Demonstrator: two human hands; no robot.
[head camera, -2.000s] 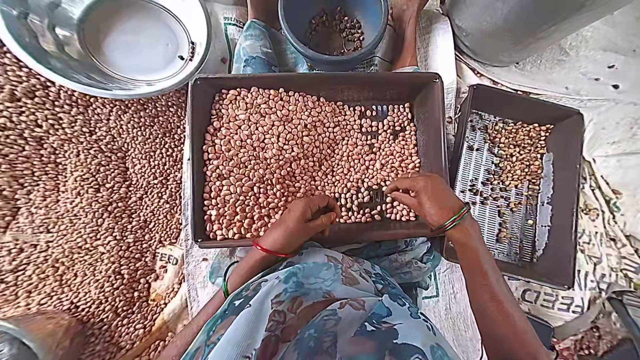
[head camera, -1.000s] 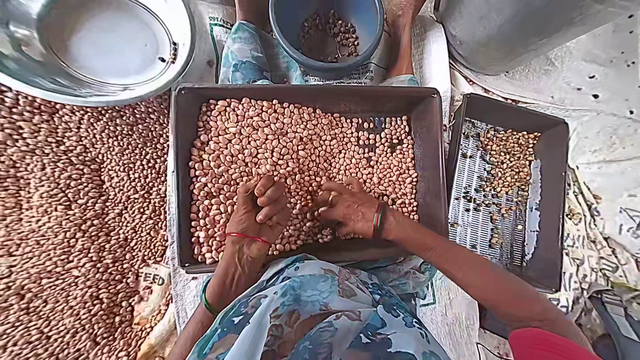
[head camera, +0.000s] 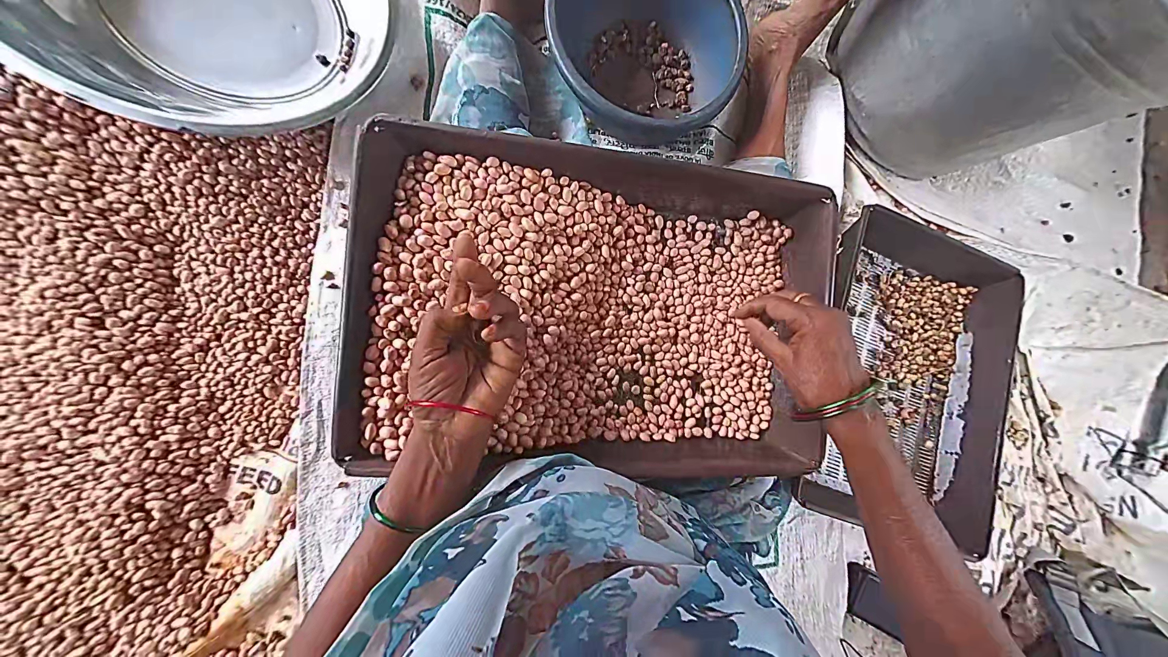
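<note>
A dark rectangular tray (head camera: 584, 160) lies across my lap, holding a layer of pinkish peanut kernels (head camera: 547, 237). My left hand (head camera: 470, 333) is over the tray's left half, palm up, its fingers curled; whether a kernel lies between them I cannot tell. Over the tray's right part is my right hand (head camera: 803, 342), thumb and forefinger apart near the kernels, with nothing visible between them. Bits of the tray's bottom show through gaps in the layer. To the right, a smaller dark tray (head camera: 990, 365) with a slotted bottom holds brownish kernels (head camera: 922, 324).
A large heap of kernels (head camera: 137, 319) covers the left side. A wide metal basin (head camera: 228, 55) stands at the upper left. Between my feet sits a blue bowl (head camera: 584, 78) with a few dark bits. A grey metal container (head camera: 985, 82) is at the upper right.
My left hand has turned palm up and moved left. My right hand has moved right, away from the left one, to the tray's right side.
</note>
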